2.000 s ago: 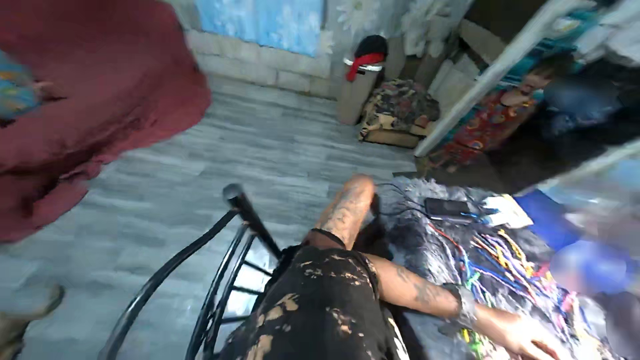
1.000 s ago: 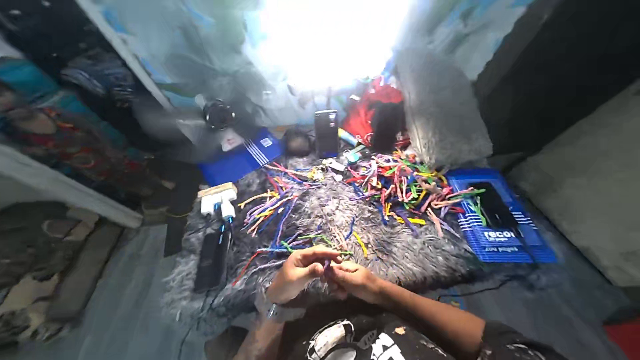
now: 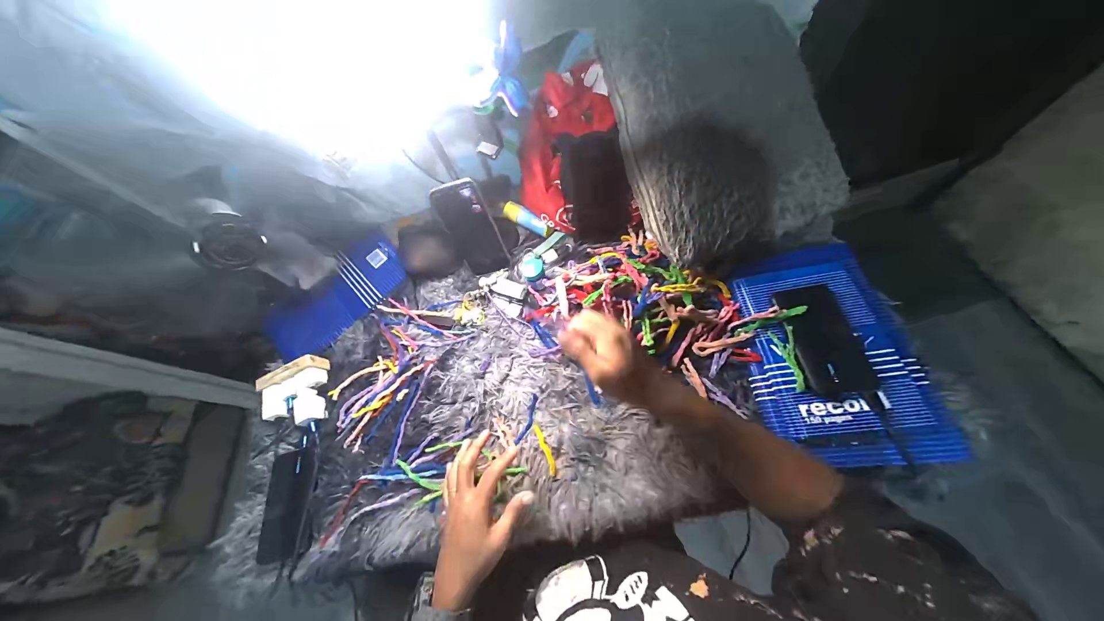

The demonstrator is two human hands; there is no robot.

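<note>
Grey shaggy fur fabric (image 3: pixel 517 405) covers the tabletop. My left hand (image 3: pixel 479 500) rests low over its front part, fingers spread, beside green and blue fuzzy strands (image 3: pixel 414 474) that look like pipe cleaners or yarn. Curled fingers mark my right hand (image 3: pixel 604 349), which reaches to the near edge of a tangled multicoloured pile of strands (image 3: pixel 681 302); whether something is between its fingers cannot be made out. A yellow strand (image 3: pixel 545 450) and a blue one lie just right of my left hand. More loose strands (image 3: pixel 379 397) are spread on the left side.
At the right, a black device (image 3: pixel 824 336) lies on a blue notebook (image 3: pixel 914 414). A black power bank or similar device (image 3: pixel 286 504) and white plugs (image 3: pixel 297 392) are at the left. Behind stand a phone (image 3: pixel 470 220), a red bag (image 3: pixel 552 138) and a grey furry cushion (image 3: pixel 733 172).
The view has swung far from the floor to the table. My hands, together near the front edge one second ago, are now apart; the right has moved forward to the pile, and the left is spread.
</note>
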